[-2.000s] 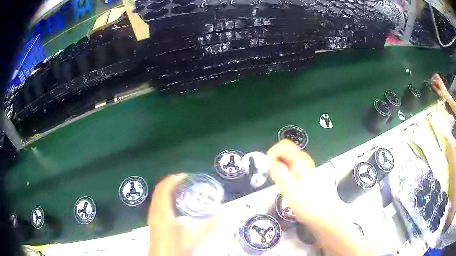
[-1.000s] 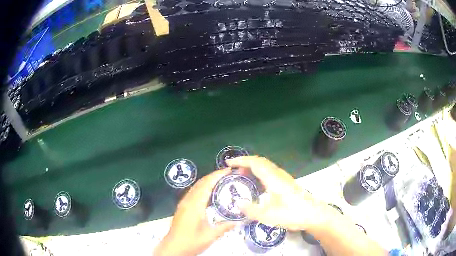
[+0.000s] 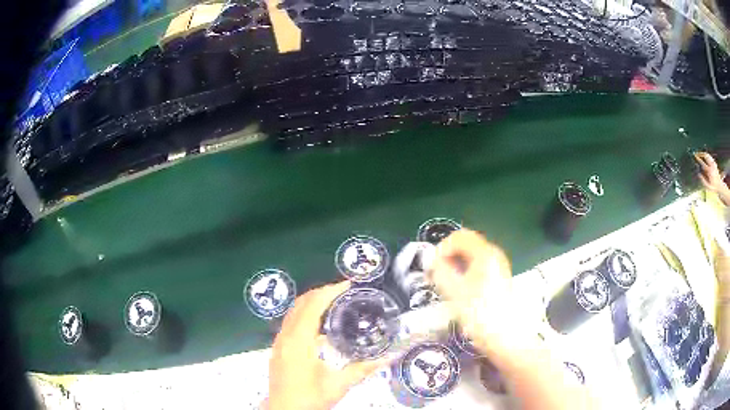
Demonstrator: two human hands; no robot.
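My left hand (image 3: pixel 308 352) is closed around a black cylindrical unit (image 3: pixel 362 322) with a mostly dark top, above the near edge of the belt. My right hand (image 3: pixel 472 280) is just right of it, blurred, with its fingers pinching a round whitish cover plate (image 3: pixel 416 264). Right behind the hands stand a unit with a bright three-armed top (image 3: pixel 362 259) and a dark-topped unit (image 3: pixel 439 231). Another bright-topped unit (image 3: pixel 431 370) stands on the white ledge between my forearms. Units partly behind my right hand are hidden.
Several bright-topped units (image 3: pixel 270 293) stand along the green belt (image 3: pixel 320 192) at left. A dark-topped unit (image 3: pixel 575 198) and a small white part (image 3: pixel 595 185) are at right. Two units (image 3: pixel 592 290) and a plastic bag (image 3: pixel 680 324) lie on the ledge. Another person's hand (image 3: pixel 707 170) shows far right.
My hands were together around a bright-topped unit; now they are apart, the left on a dark-topped unit, the right with a cover plate. Another bright-topped unit now stands on the belt behind my left hand.
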